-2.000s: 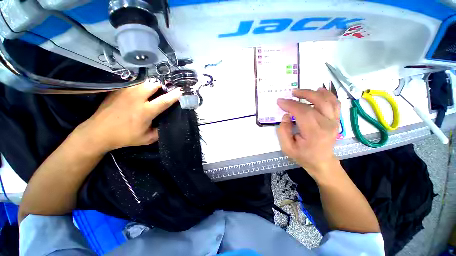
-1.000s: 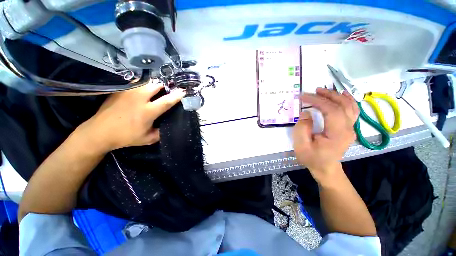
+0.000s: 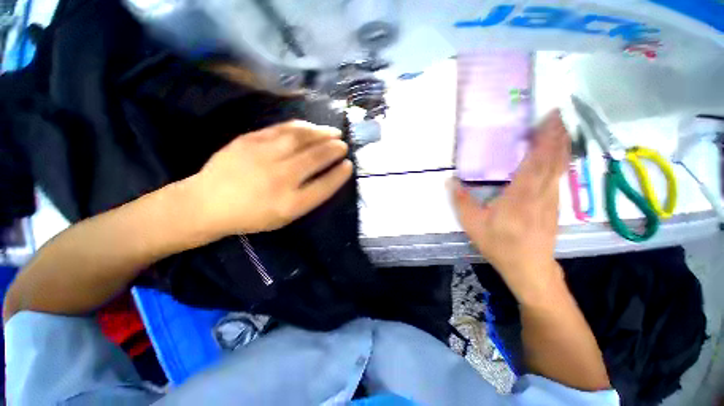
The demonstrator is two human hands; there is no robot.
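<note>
The black garment (image 3: 310, 262) lies left of and below the sewing machine's needle area and hangs over the table's front edge. My left hand (image 3: 274, 174) rests on the garment, palm down, fingers bent near the presser area; whether it grips cloth is unclear. The smartphone (image 3: 492, 119) lies on the white table right of the needle area, its pinkish screen lit and blurred. My right hand (image 3: 520, 190) is at the phone's lower right, fingers extended and thumb spread, slightly blurred, holding nothing visible.
The scissors (image 3: 631, 182) with green and yellow handles lie right of my right hand. A pink and light-blue tool (image 3: 582, 190) lies beside them. The machine head (image 3: 556, 28) spans the top. Black cloth (image 3: 651, 309) hangs below at right; a blue crate (image 3: 179, 333) is below left.
The view has shifted and blurred. My left hand has come off the needle area onto the garment nearer me. My right hand has straightened its fingers beside the phone, and the pink and light-blue tool now shows.
</note>
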